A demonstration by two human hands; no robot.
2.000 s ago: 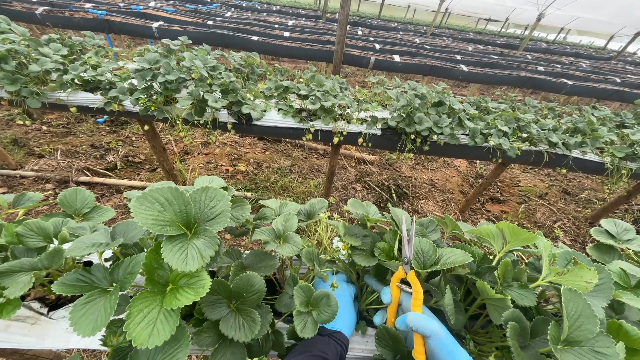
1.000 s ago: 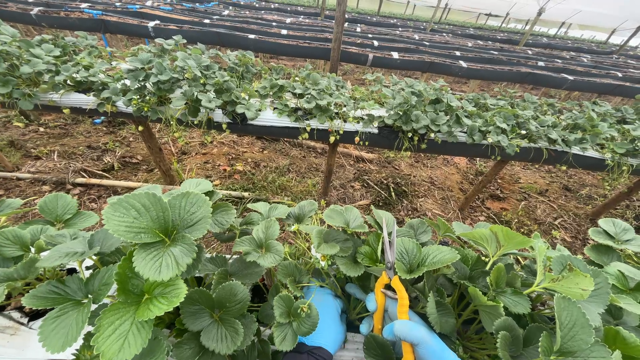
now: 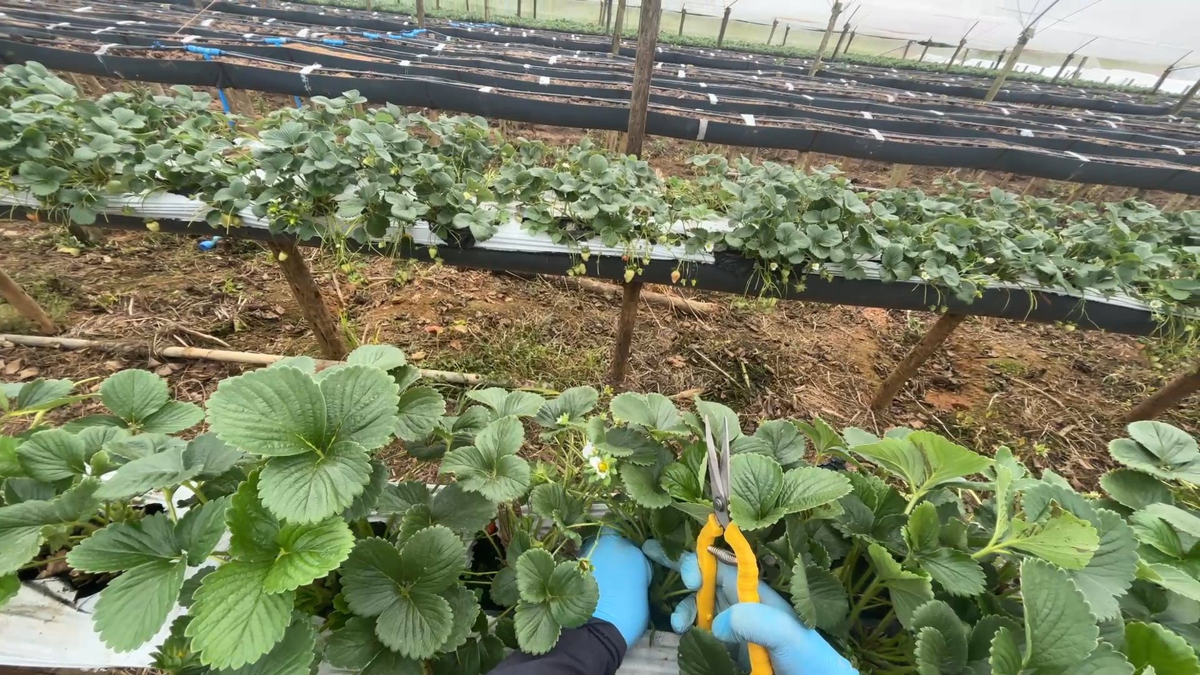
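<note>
Strawberry plants (image 3: 412, 591) with broad green leaves fill the near raised bed. My left hand (image 3: 619, 583), in a blue glove and dark sleeve, reaches down among the stems; its fingertips are hidden by leaves, so its grip does not show. Just to its right, my right hand (image 3: 769, 628), also gloved in blue, holds pruning snips (image 3: 722, 553) with yellow handles and a coil spring. The narrow metal blades point up, slightly parted at the tips. Some right fingers extend left toward my left hand. White strawberry flowers (image 3: 600, 463) stand above the left hand.
White plastic film (image 3: 66, 628) covers the near bed. Beyond a littered soil path (image 3: 469, 323) runs another raised strawberry row on wooden posts (image 3: 626, 333), with small fruit hanging at its edge. Farther back are long dark-sided beds (image 3: 562, 105) and blue pipe fittings (image 3: 202, 51).
Both hands have stayed low among the plants, the snips upright in the right hand throughout. The leaves beside the left hand have shifted slightly.
</note>
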